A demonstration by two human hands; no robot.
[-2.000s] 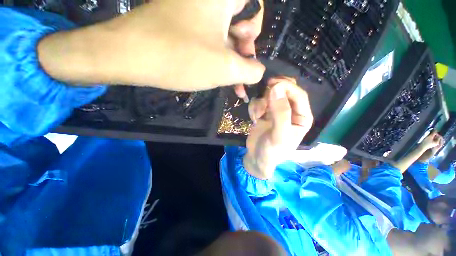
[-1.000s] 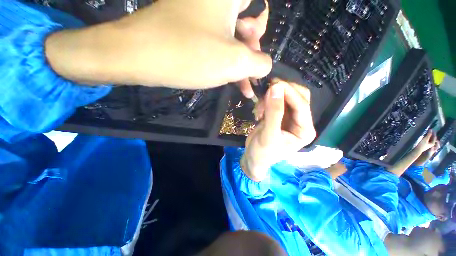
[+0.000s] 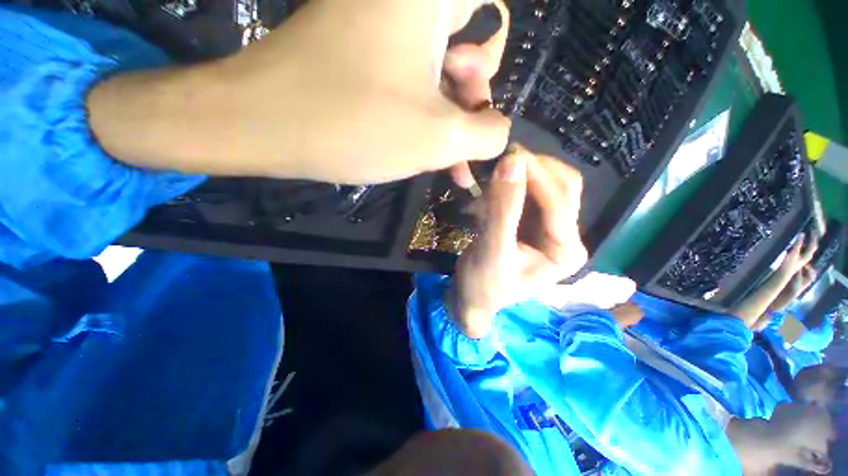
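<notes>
My left hand reaches in from the left, palm down, with fingers curled around a dark piece that looks like a black plastic housing, mostly hidden by the fingers. My right hand is just beside it, thumb and forefinger pinched at my left fingertips, with a tiny gold-brown glint that looks like a metal pin. The gold pin pile lies below, in the near corner of the black parts tray. Rows of black housings with gold dots fill the tray's far right part.
Loose black housings lie in the left compartment. A clear plastic bag lies on the green bench top. A neighbour's tray of black parts stands at the right. People in blue smocks sit at the lower right, their hands near that tray.
Both hands have shifted slightly, staying close together. My left hand has moved a little right and its thumb now covers more of the dark piece. The neighbour's hands at far right have moved.
</notes>
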